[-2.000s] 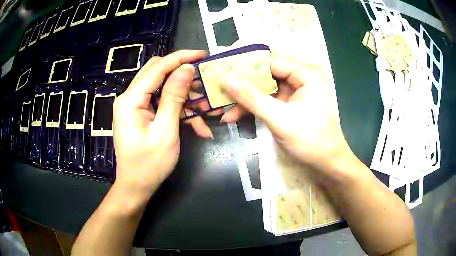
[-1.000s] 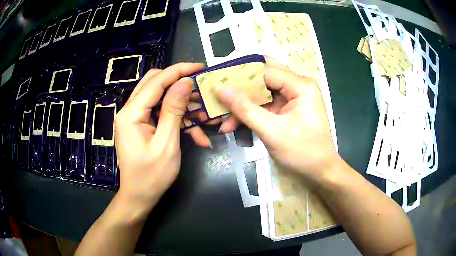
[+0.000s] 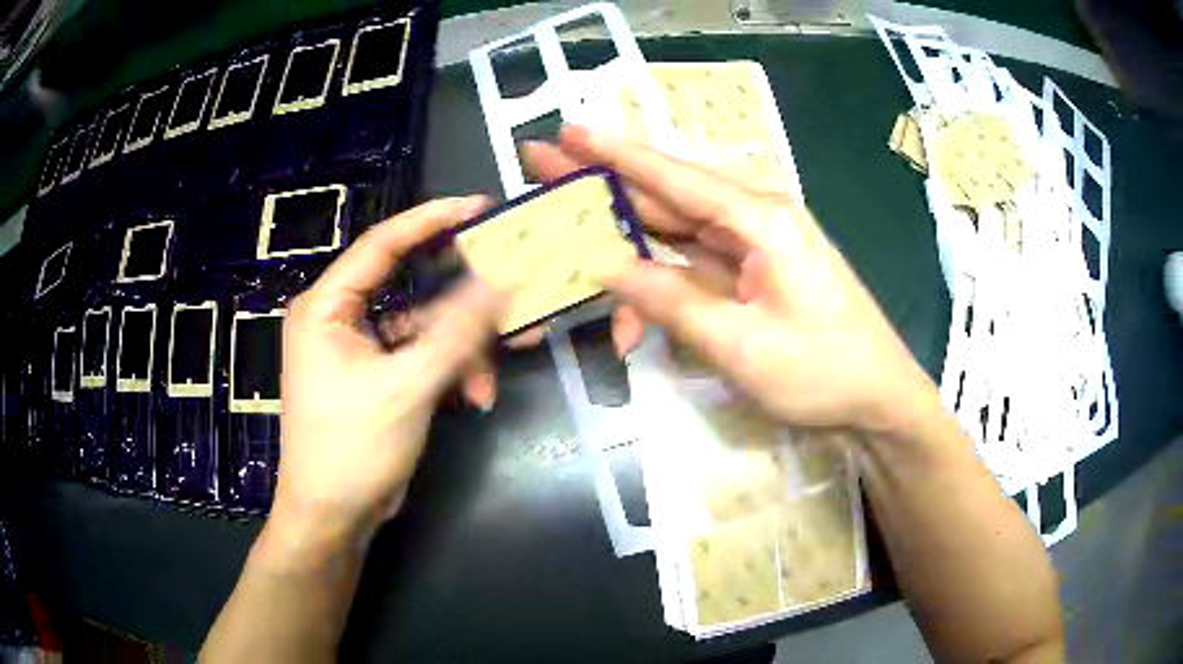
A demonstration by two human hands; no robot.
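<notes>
A dark purple phone housing (image 3: 614,192) is held tilted between both hands, above the bench. A tan adhesive piece (image 3: 551,247) with faint marks covers its window area. My left hand (image 3: 370,337) grips the housing's left end; its thumb is blurred and lies near the adhesive's lower left corner. My right hand (image 3: 765,292) holds the right end, with fingers at the top edge and thumb at the lower right corner of the adhesive. The left end of the housing is mostly hidden by my left hand.
A dark tray (image 3: 208,272) of housings with cream outlines stands at left. An adhesive sheet stack (image 3: 740,564) lies centre right, with a white liner (image 3: 490,78) beside and partly over it. Tangled waste liner (image 3: 1038,324) with tan scraps (image 3: 982,158) lies far right. A pale rail (image 3: 778,18) crosses the back.
My right fingers have moved up over the housing's top edge, and my right thumb has moved from the adhesive's middle to its right corner. The housing sits further left. The whole view has shifted slightly.
</notes>
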